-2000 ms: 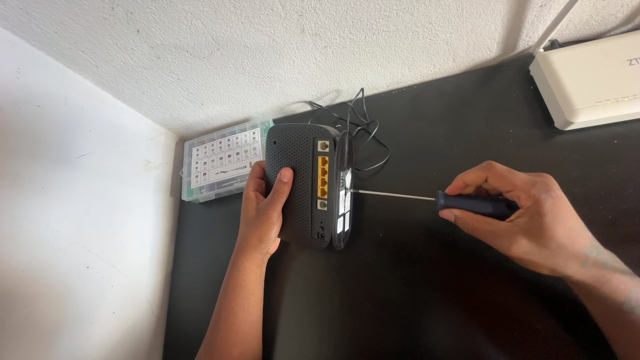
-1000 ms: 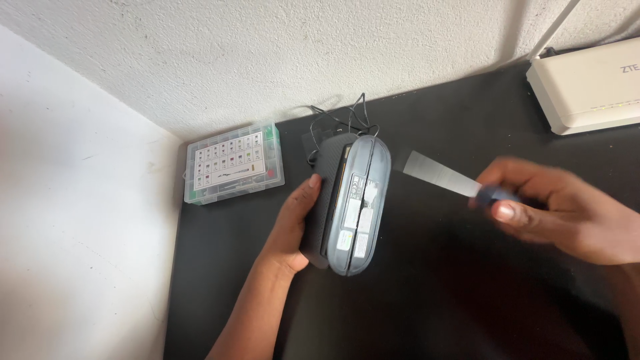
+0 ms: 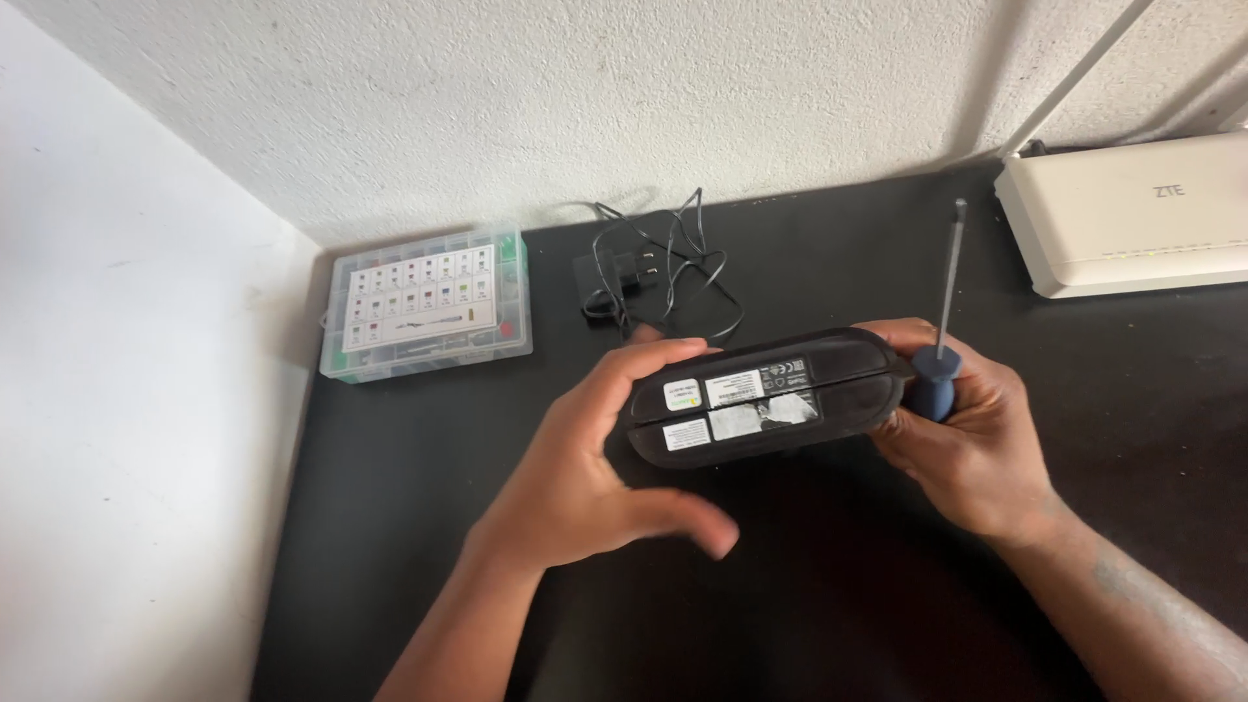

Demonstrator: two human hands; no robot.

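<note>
A black router [image 3: 843, 414] lies across the middle of the view, its labelled narrow side facing up toward me. Its right end is gripped by my right hand [image 3: 960, 439]. The same hand also holds a screwdriver [image 3: 934, 380] by its blue handle, with the metal shaft pointing up. My left hand [image 3: 595, 458] is spread around the router's left end, fingers at the far side and thumb lifted off on the near side. Whether its fingertips touch the casing is hard to tell.
Behind the router, a black power adapter [image 3: 600, 283] with a tangled cable [image 3: 673, 249] lies on the black table [image 3: 390, 507]. A clear plastic parts case [image 3: 522, 331] stands at the back left. A white ZTE router [image 3: 1121, 219] with an antenna is at the back right, near the wall.
The black router has turned from upright to lying crosswise. My right hand, formerly apart from it with the screwdriver, now grips its right end too. My left hand has loosened its hold.
</note>
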